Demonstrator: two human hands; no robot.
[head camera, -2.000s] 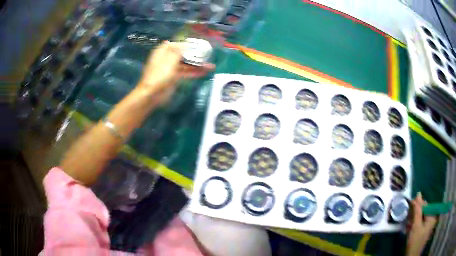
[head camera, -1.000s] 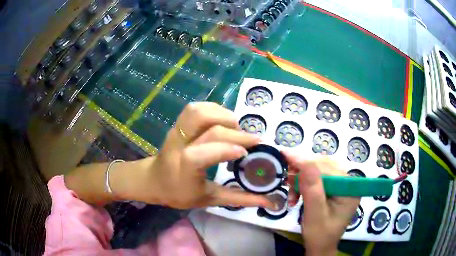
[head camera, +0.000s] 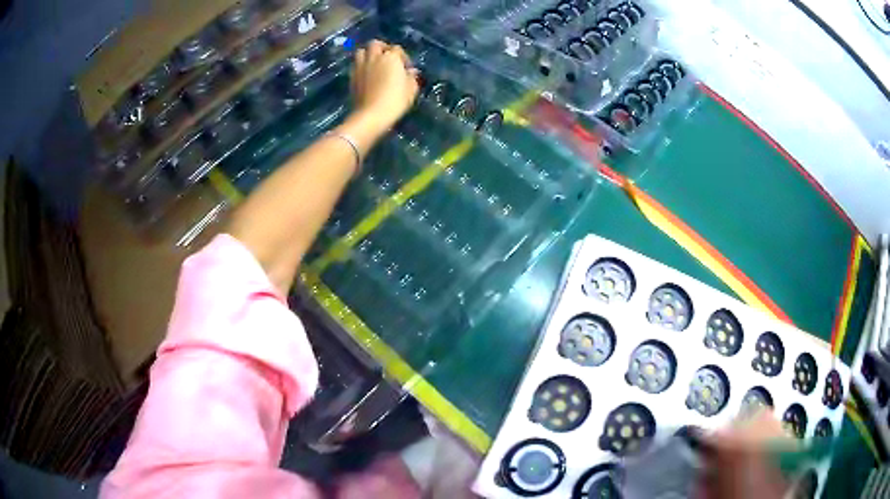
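My left hand (head camera: 384, 83) is at the upper left of the clear blister tray (head camera: 429, 210), beside a short row of dark-ringed discs (head camera: 465, 107). Its fingers are curled down at the row's end; whether a disc is between them is hidden. My right hand (head camera: 751, 458) is blurred over the lower right of the white foam tray (head camera: 607, 388), with the green probe handle (head camera: 810, 454) partly showing at it. A speaker driver with a grey-blue face (head camera: 535, 468) lies in the tray's near left pocket. Pockets farther back show perforated round plates (head camera: 561, 403).
More clear trays with dark rings (head camera: 644, 95) stand at the far side. Another clear tray (head camera: 195, 107) lies over brown cardboard (head camera: 127, 292) at left. Yellow and red tape (head camera: 703, 249) crosses the green mat (head camera: 761, 185). White foam trays show at the right edge.
My left hand has moved from over the foam tray, where it held a speaker driver, up to the clear tray. My right hand has moved away from it, towards the lower right. The view has shifted left.
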